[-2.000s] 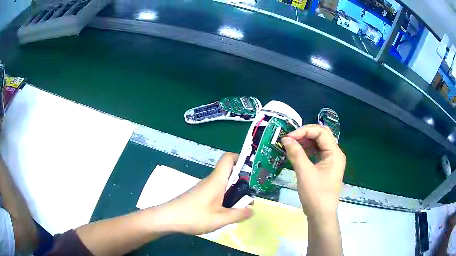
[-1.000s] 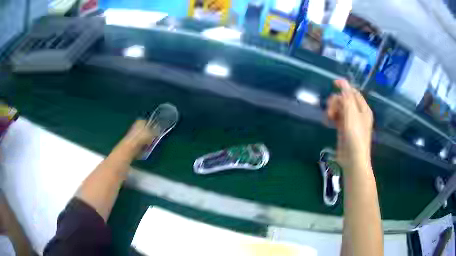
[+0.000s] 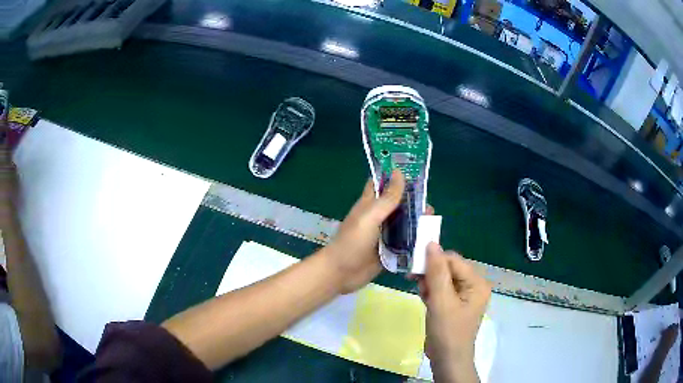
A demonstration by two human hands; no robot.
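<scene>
My left hand (image 3: 358, 241) holds an open handheld unit (image 3: 399, 142) upright by its narrow handle, thumb on the inner side. The unit's green circuit board (image 3: 404, 139) faces me in the wide head, and the handle interior is dark. My right hand (image 3: 455, 290) pinches a white adhesive pad (image 3: 427, 244) at the right edge of the handle's lower end. Whether the pad touches the unit cannot be told. The sticker sheet (image 3: 384, 329), white with a yellow area, lies below my hands.
Two other open units, one at left (image 3: 283, 137) and one at right (image 3: 533, 218), lie on the green conveyor (image 3: 180, 112), each with a white pad. A pale worn edge rail (image 3: 262, 217) runs before it. A grey tray (image 3: 90, 30) stands far left. Other people's arms show at both sides.
My left hand has brought a unit back from the belt over the bench edge. My right hand has come down and now holds a white pad. The unit now at left lies on the belt.
</scene>
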